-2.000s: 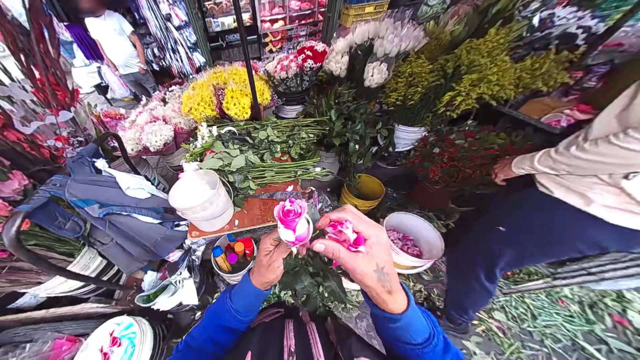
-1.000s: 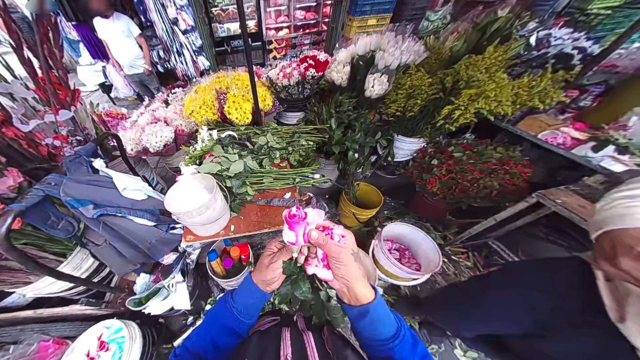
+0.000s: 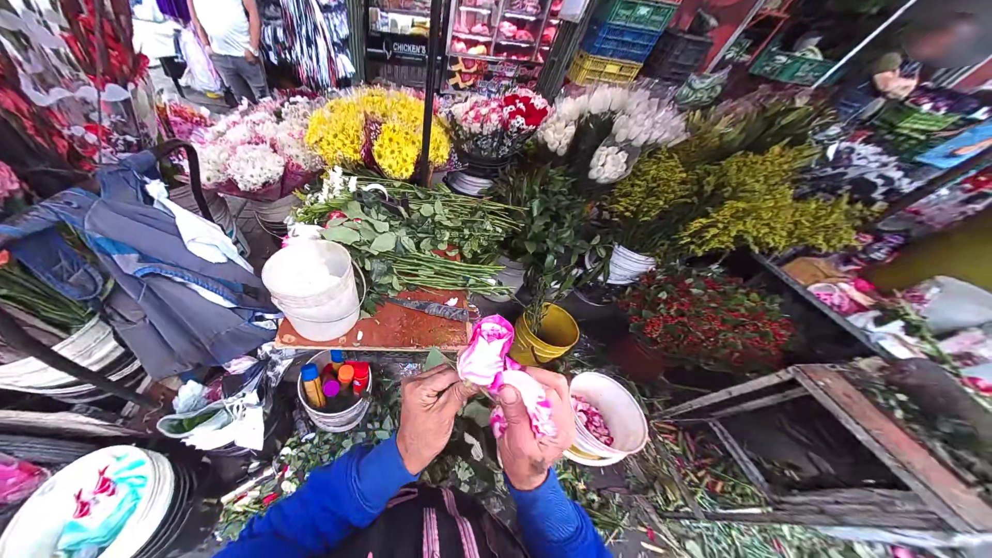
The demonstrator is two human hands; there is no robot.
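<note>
A pink-and-white rose bloom (image 3: 486, 353) is upright in front of me, its base pinched between the thumb and fingers of my left hand (image 3: 428, 417). My right hand (image 3: 535, 426) closes around loose pink-and-white petals (image 3: 528, 399), its thumb close to the bloom's right side. The stem below the bloom is mostly hidden by my hands and leaves. Just right of my right hand, a white bucket (image 3: 629, 411) holds more petals. Left of my left hand stands a small bucket (image 3: 341, 418) with several bottles or cans with coloured tops.
A wooden board (image 3: 403, 329) bears a white bucket (image 3: 311, 288), a knife (image 3: 431, 308) and cut green stems (image 3: 442, 267). Behind my hands is a yellow bucket (image 3: 545, 335). A wooden frame (image 3: 876, 442) lies at right, near leaf litter. Bunched flowers line the back; a person (image 3: 230, 39) stands beyond.
The person who was close by on the right has gone out of view. My right hand has stayed near the bloom with petals in its fingers.
</note>
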